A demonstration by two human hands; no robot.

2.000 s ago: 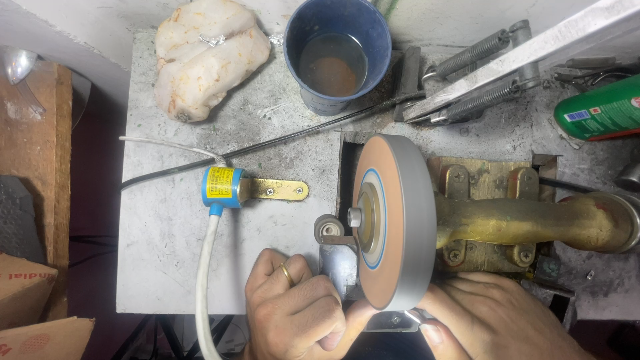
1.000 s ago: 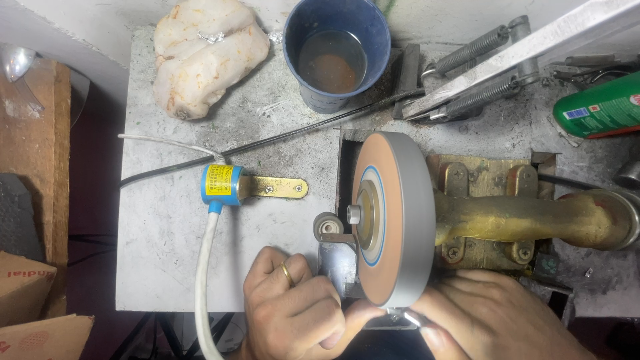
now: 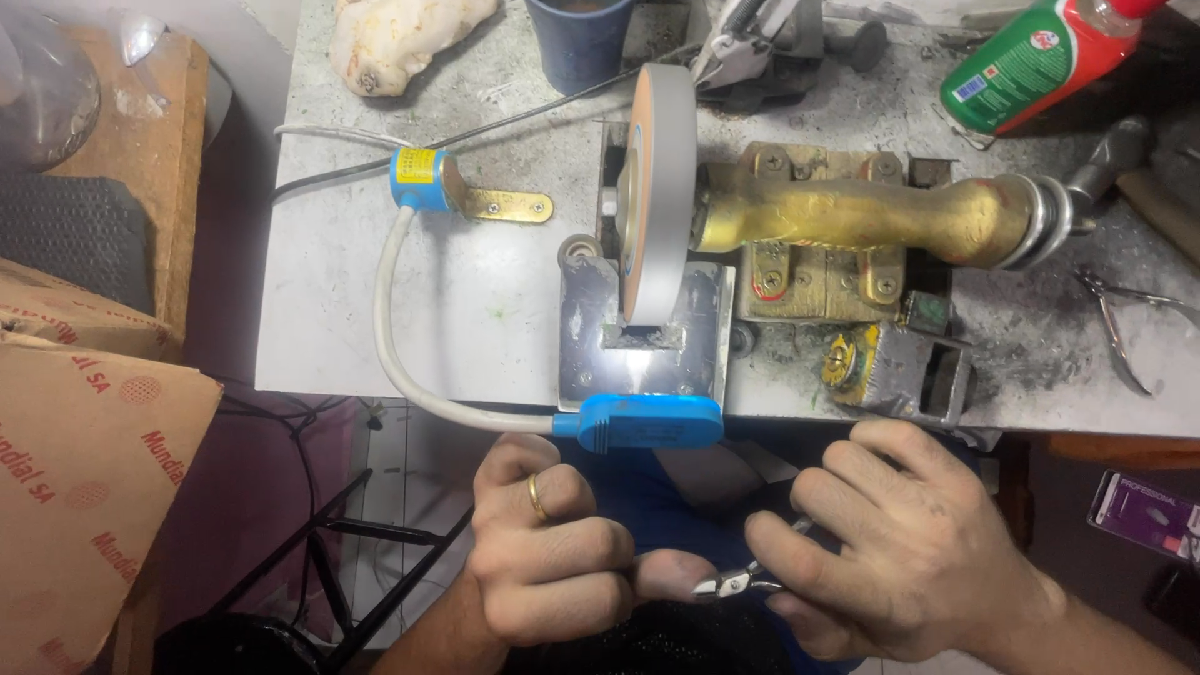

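My right hand (image 3: 881, 544) grips the handles of small metal cuticle nippers (image 3: 734, 583) below the bench edge. The thumb of my left hand (image 3: 553, 553) touches the jaw end of the nippers; its other fingers are curled, and one wears a gold-coloured ring. Above my hands, a grinding wheel (image 3: 667, 197) stands upright on a brass-coloured spindle housing (image 3: 844, 216). A metal rest plate (image 3: 600, 366) lies beneath the wheel's lower edge. Between the plate and my hands sits a lit blue lamp head (image 3: 652, 421) on a flexible white neck (image 3: 386, 319).
A second pair of nippers (image 3: 1116, 319) lies at the right. A dark blue cup (image 3: 581, 47), a whitish lump (image 3: 403, 42) and a green and red bottle (image 3: 1031, 70) stand at the back. Cardboard boxes (image 3: 84, 487) are at the left, a packaged item (image 3: 1144, 516) at the lower right.
Both hands have moved away from the wheel, toward the body and below the bench edge. The nippers now show plainly between them. The view has shifted, bringing the blue lamp head into sight.
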